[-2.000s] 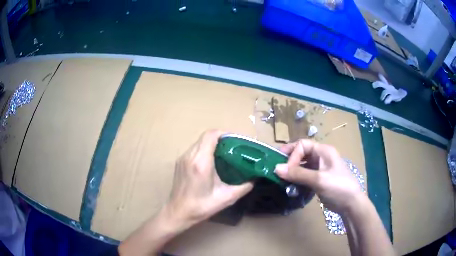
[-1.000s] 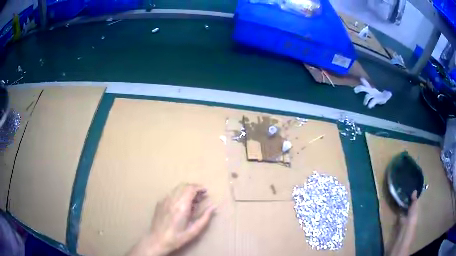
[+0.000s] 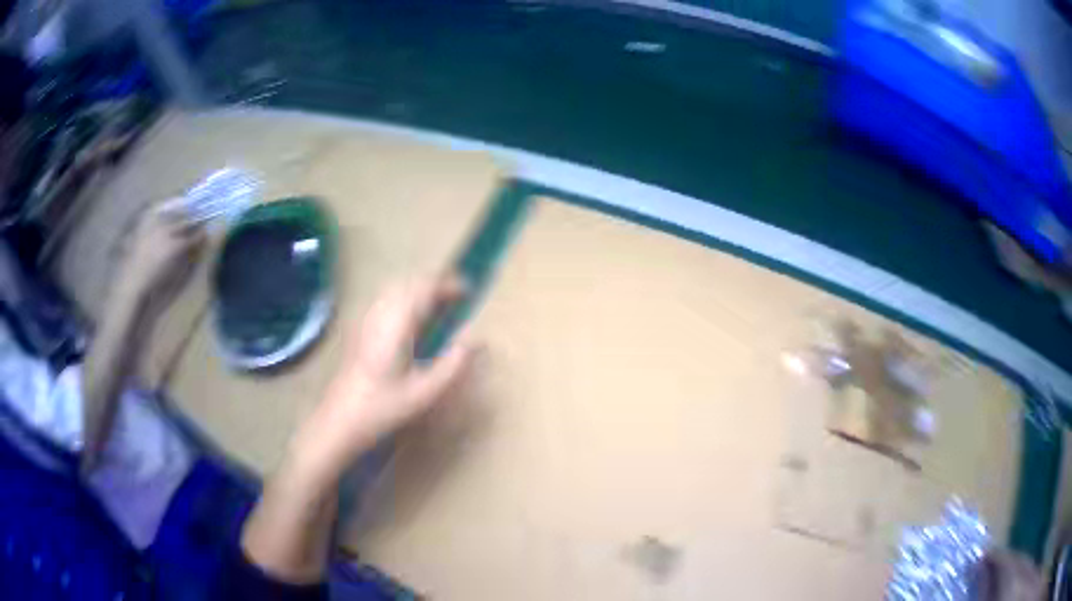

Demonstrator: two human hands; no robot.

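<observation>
The whole view is blurred. A green oval housing (image 3: 273,285) with a dark centre and a silver-white rim lies on a cardboard sheet at the left. My left hand (image 3: 394,364) is just right of it, not touching it, with thumb and fingers apart and nothing visible in it. My right hand (image 3: 1020,578) is at the bottom right corner, blurred and mostly cut off, beside a pile of shiny small parts (image 3: 940,558); its fingers cannot be made out.
Another person's hand (image 3: 159,241) is left of the housing, near a second shiny heap (image 3: 221,194). A brown-stained cardboard pad (image 3: 876,393) with small white pieces lies at the right. A blue bin (image 3: 940,106) stands at the upper right on the dark green surface (image 3: 564,88).
The view has swung left. My left hand is now over the left part of the work area, beside a housing. My right hand no longer touches the housing seen at the right one second ago.
</observation>
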